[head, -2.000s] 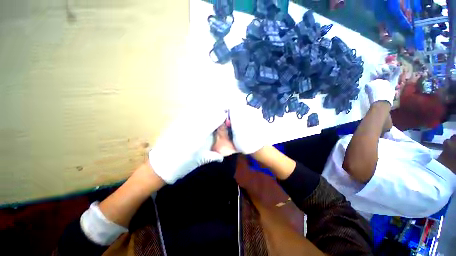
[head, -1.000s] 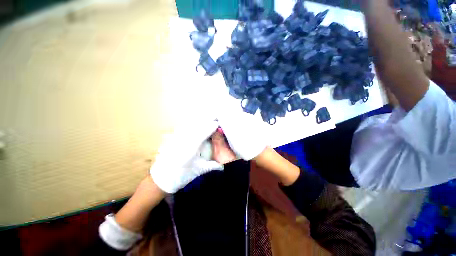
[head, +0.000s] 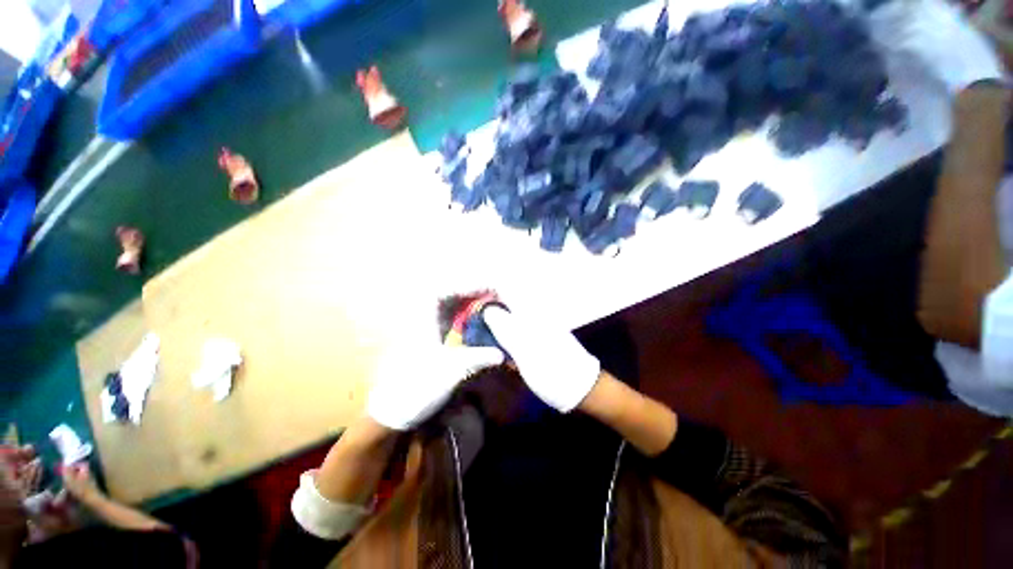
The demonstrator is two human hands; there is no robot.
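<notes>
My left hand [head: 428, 381], in a white glove, is closed around a small moulded figure part [head: 464, 313] at the table's near edge. Its reddish top shows between my hands. My right hand [head: 547, 353], also gloved, grips a dark strapped piece [head: 478, 331] against that part. My fingertips are partly hidden and blurred. A large heap of dark strapped pieces [head: 633, 145] lies on a white sheet [head: 678, 253] beyond and to the right of my hands.
Cardboard [head: 289, 378] covers the left of the table, with a crumpled white scrap [head: 218, 367]. Pinkish parts [head: 380, 98] stand spaced on the green belt [head: 300, 145]. Blue trays [head: 183, 61] lie beyond. A neighbour's arm [head: 964, 211] is at right, another person's arm [head: 117, 511] at lower left.
The view has swung left, bringing the belt, its pink parts and the trays into sight. The dark piece now shows between my hands. The neighbour's gloved hand is now over the heap.
</notes>
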